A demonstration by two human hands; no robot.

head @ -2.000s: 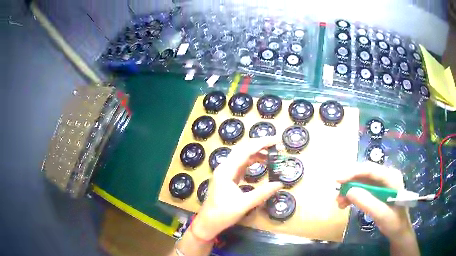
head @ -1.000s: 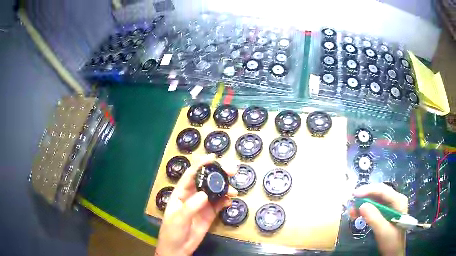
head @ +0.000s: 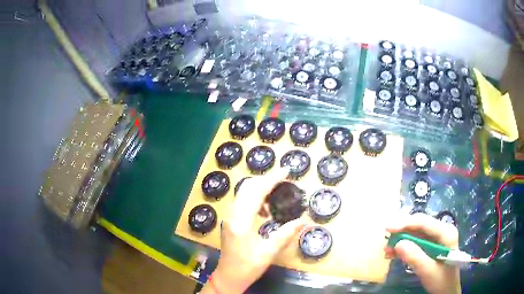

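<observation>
My left hand (head: 250,229) grips a black speaker driver (head: 286,202) between thumb and fingers, above the lower middle of the cardboard divider sheet (head: 368,212); the driver is blurred. Rows of black speaker drivers with pale centres, such as one at the lower right (head: 315,242), lie on the sheet. My right hand (head: 428,250) holds a green pen-like test probe (head: 419,244) at the sheet's right edge, its tip pointing left. The probe's pale rear end joins a red wire (head: 499,212). My left hand hides some of the drivers.
Clear blister trays (head: 428,86) with discs stand along the far side. Another clear tray (head: 459,195) with a few discs is at the right. A stack of packed trays (head: 86,155) is at the left. Yellow paper (head: 495,109) is at the far right.
My left hand has moved right with the driver and turned it. My right hand still holds the probe, its tip now at the sheet's right edge. The view has shifted slightly.
</observation>
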